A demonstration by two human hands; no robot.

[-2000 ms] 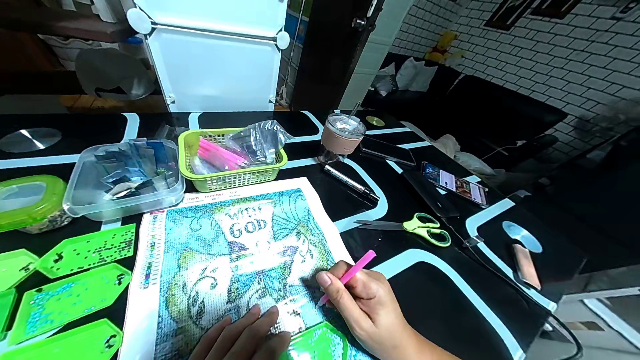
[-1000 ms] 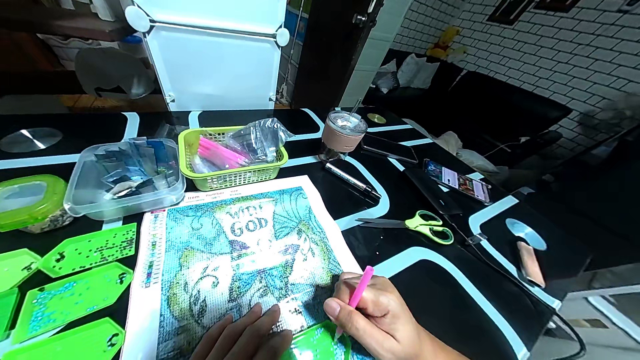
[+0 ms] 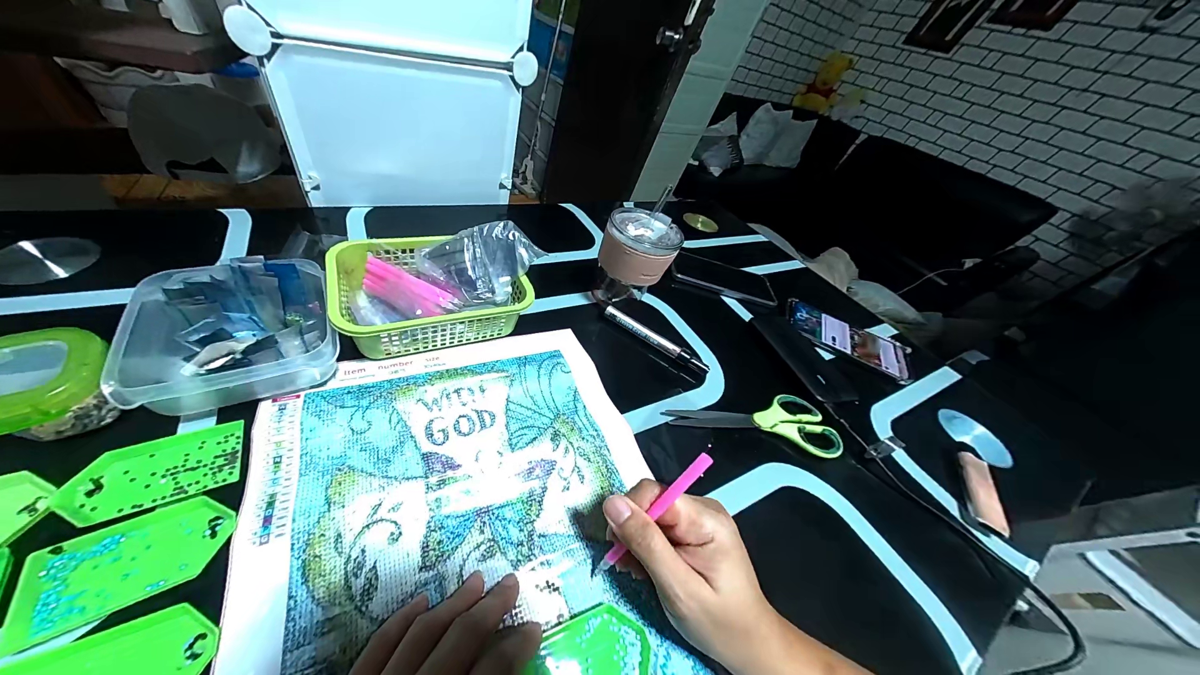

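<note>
My right hand [image 3: 698,562] grips a pink diamond-painting applicator pen [image 3: 670,497], its tip at the right part of the diamond-painting canvas [image 3: 487,487]. My left hand [image 3: 450,633] lies on the lower part of the canvas, fingers slightly spread, with its palm out of frame. Between the hands, a green plastic bead tray [image 3: 600,642] rests on the canvas. More green trays, one with dark beads [image 3: 155,473] and one with blue beads [image 3: 117,572], lie left of the canvas.
Behind the canvas stand a clear plastic tub of packets [image 3: 225,375], a green basket [image 3: 431,333] and a lidded cup [image 3: 640,248]. A black marker [image 3: 654,339], green-handled scissors [image 3: 797,427], a lit phone [image 3: 848,342] and a cable [image 3: 947,520] lie to the right.
The pen tip was over the green tray one second ago and is now on the canvas, up and to the left of there. My left hand has hardly moved.
</note>
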